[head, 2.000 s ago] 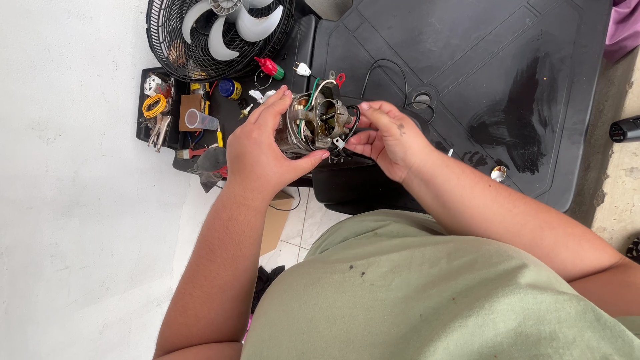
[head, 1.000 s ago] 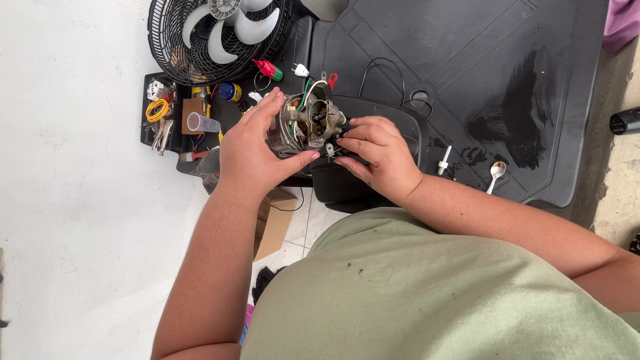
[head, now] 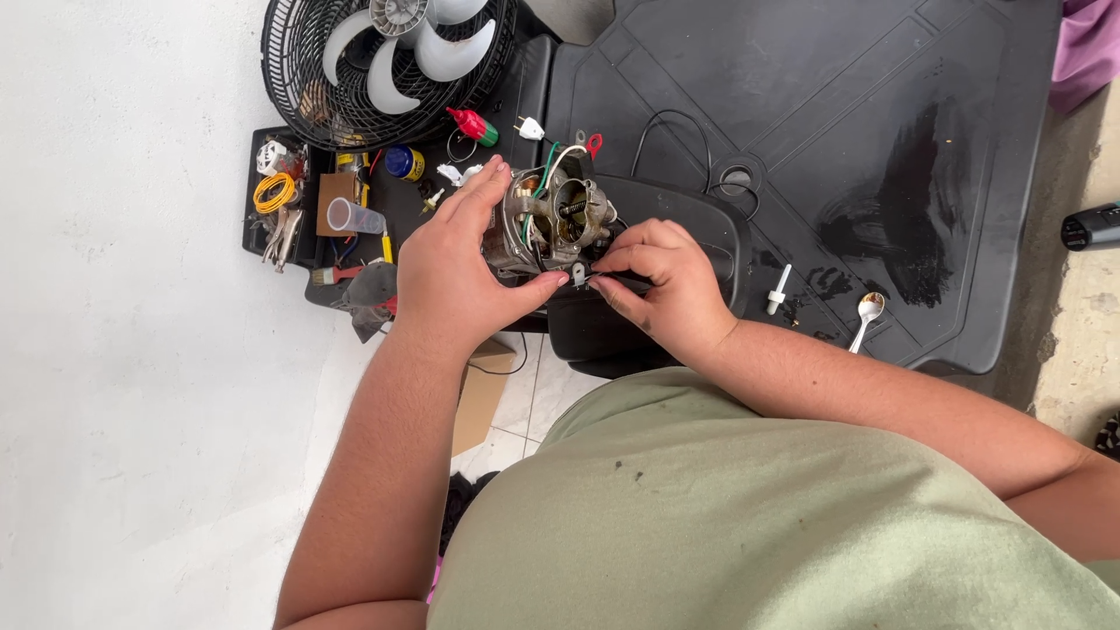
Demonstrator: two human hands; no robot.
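Observation:
My left hand point(head: 464, 254) grips the side of an electric fan motor point(head: 564, 219), thumb below and fingers along its upper edge. Green and white wires loop over the metal housing, and a red ring terminal point(head: 595, 144) stands up at its top. At the motor's lower right, the thumb and fingertips of my right hand point(head: 661, 280) pinch something small and thin, perhaps a wire end, beside a small metal tab with a hole point(head: 578, 274). The fingers partly hide it. A dark cable runs behind my right hand.
A fan grille with grey blades point(head: 385, 70) lies at the upper left, above a tool tray point(head: 254, 210). A clear cup point(head: 354, 216), a blue-lidded jar point(head: 404, 163) and a red-green bottle point(head: 472, 127) are nearby. On the black table point(head: 822, 96) rest a white spoon point(head: 866, 317) and a white nozzle point(head: 779, 290).
Two seconds ago my right fingers were higher, at a black wire on the motor's right side; now they are lower, by the metal tab. My left hand keeps its hold.

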